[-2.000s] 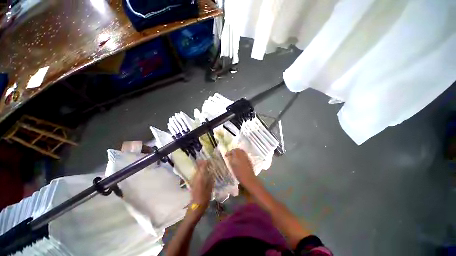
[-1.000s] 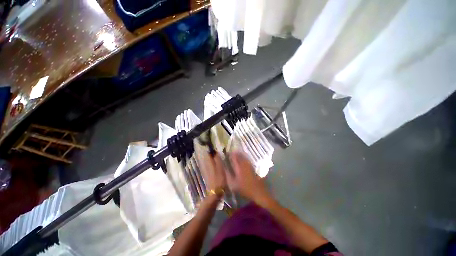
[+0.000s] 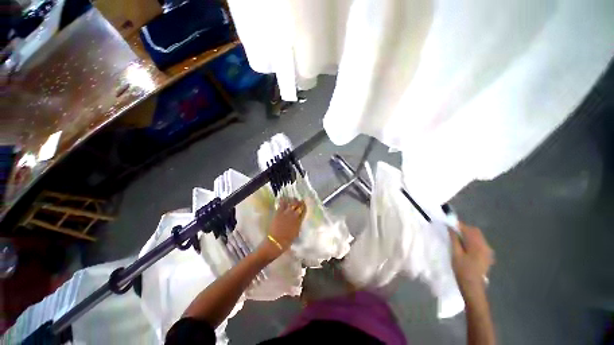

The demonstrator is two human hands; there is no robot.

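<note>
White garments (image 3: 101, 296) hang in groups from a dark metal rail (image 3: 158, 253) that runs from lower left to upper centre. Black hanger hooks (image 3: 281, 170) are bunched near the rail's upper part, more (image 3: 214, 217) lie lower down. My left hand (image 3: 288, 221) is on the upper group of garments, just below the hooks; its fingers look bent around them. My right hand (image 3: 471, 251) is off the rail at the right, closed on a hanger with a white garment (image 3: 411, 246) draped from it. The fingertips are partly blurred.
Long white garments (image 3: 464, 81) hang at the upper right. A brown worktable (image 3: 81, 87) with a dark blue bundle (image 3: 185, 34) stands at the upper left. A small wooden frame (image 3: 67, 214) is under it. Rack legs (image 3: 350, 176) stand on the grey floor (image 3: 538, 229).
My right hand has moved away from the rail to the right with a white garment. My left hand stays among the hung garments. The view has shifted slightly.
</note>
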